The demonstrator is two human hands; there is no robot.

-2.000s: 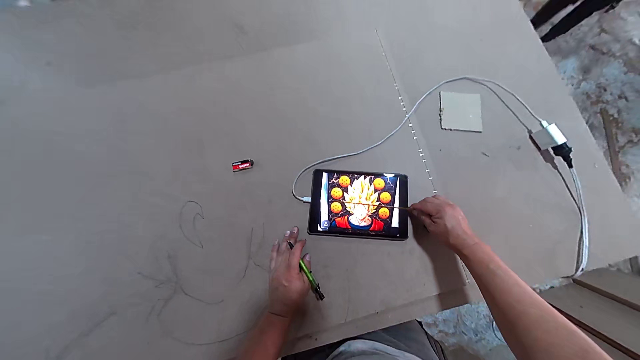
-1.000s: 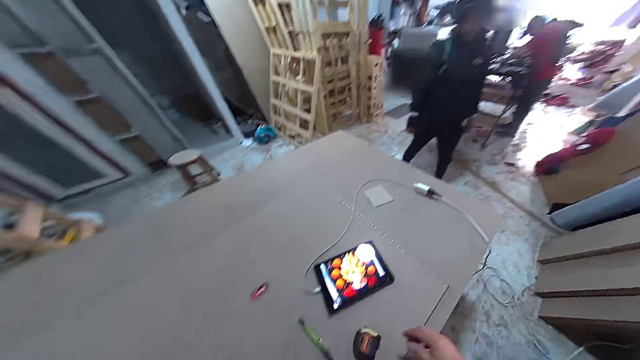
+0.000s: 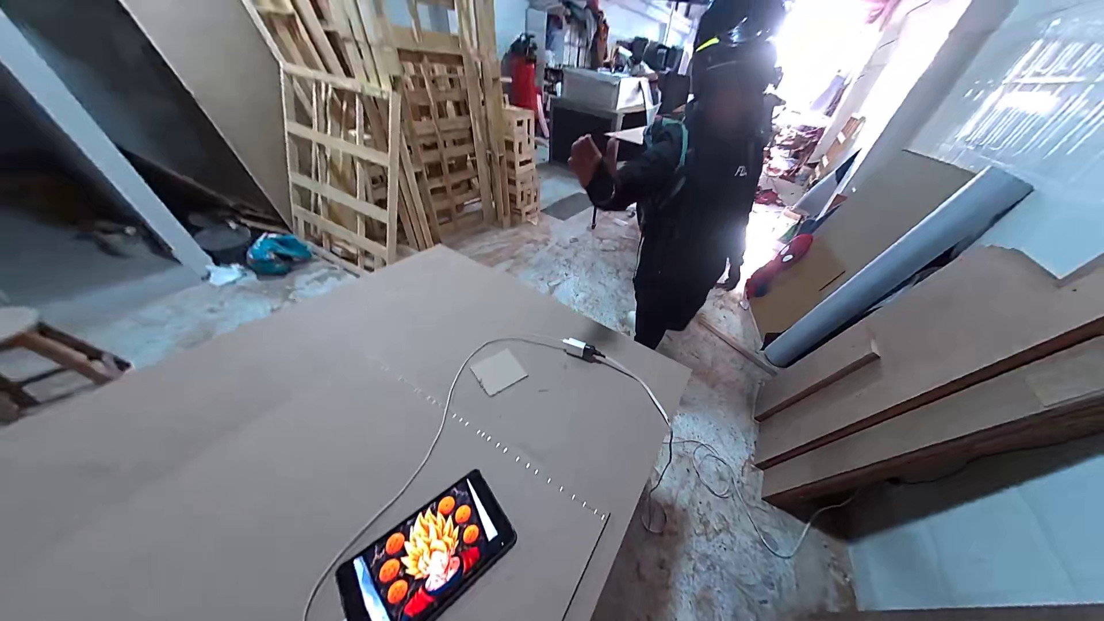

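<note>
Neither of my hands shows in the head view now. A tablet (image 3: 427,552) with a cartoon figure on its lit screen lies at the near part of the board-topped table (image 3: 259,414). A white cable (image 3: 440,431) runs in a curve over the board to a white charger with a black plug (image 3: 582,349) near the far right edge. Beside the cable lies a small pale square piece (image 3: 498,373). A dotted line of small light marks crosses the board to a dark slit near its right edge.
A person in dark clothes (image 3: 699,190) stands beyond the table's far edge, one arm raised. Wooden pallet-like frames (image 3: 345,164) lean at the back. Stacked boards (image 3: 940,371) and a large grey tube (image 3: 897,267) are at right. A stool (image 3: 52,345) stands at left; cable lies on the floor.
The view has swung up towards the room. My hands, earlier near the tablet, have left the view. The person in dark clothes appears nearer the table, with an arm raised.
</note>
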